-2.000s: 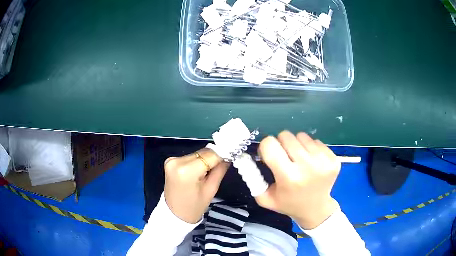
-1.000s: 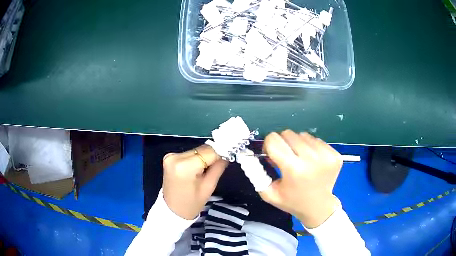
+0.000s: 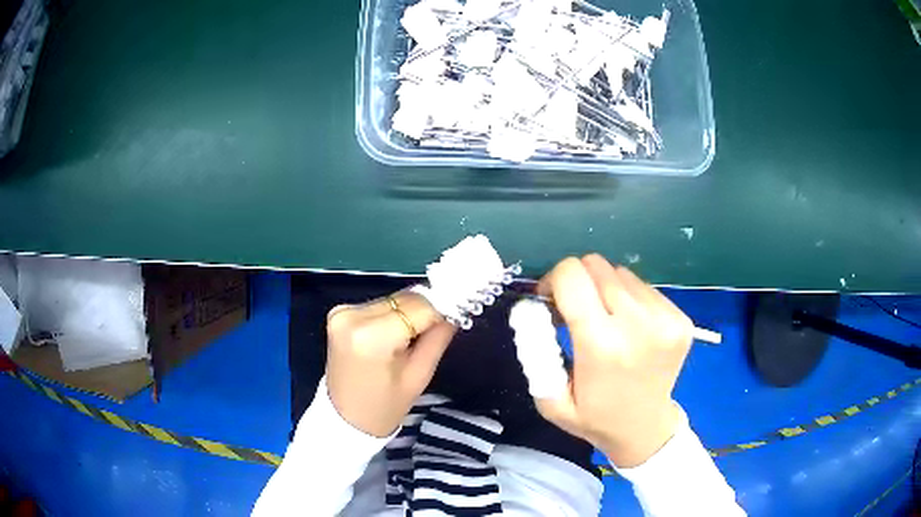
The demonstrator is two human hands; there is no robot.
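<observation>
My left hand [image 3: 384,353], with a ring on one finger, holds a fanned bunch of white-tabbed wire parts [image 3: 465,273] at the bench's front edge. A row of small metal loops shows along the bunch's right side. My right hand [image 3: 616,353] holds a slim hand tool [image 3: 707,335]; its pale end sticks out to the right and its thin tip points left, near the loops. Contact between tip and loops cannot be told. A thick white ribbed wrap [image 3: 539,348] covers the right thumb. An open clear plastic tub [image 3: 366,111] behind the hands holds jumbled white-tabbed wire parts.
The dark green bench [image 3: 202,151] spans the view, its front edge just beyond the hands. A clear container [image 3: 18,76] is cut off at the left. Below are a carton with white packing [image 3: 96,313], a dark round base [image 3: 783,338] and yellow-black floor tape [image 3: 151,429].
My right hand and tool have drawn slightly right, and the wrapped thumb has moved off the loops. The tool's pale end tilts lower. My left hand and the bunch have hardly moved.
</observation>
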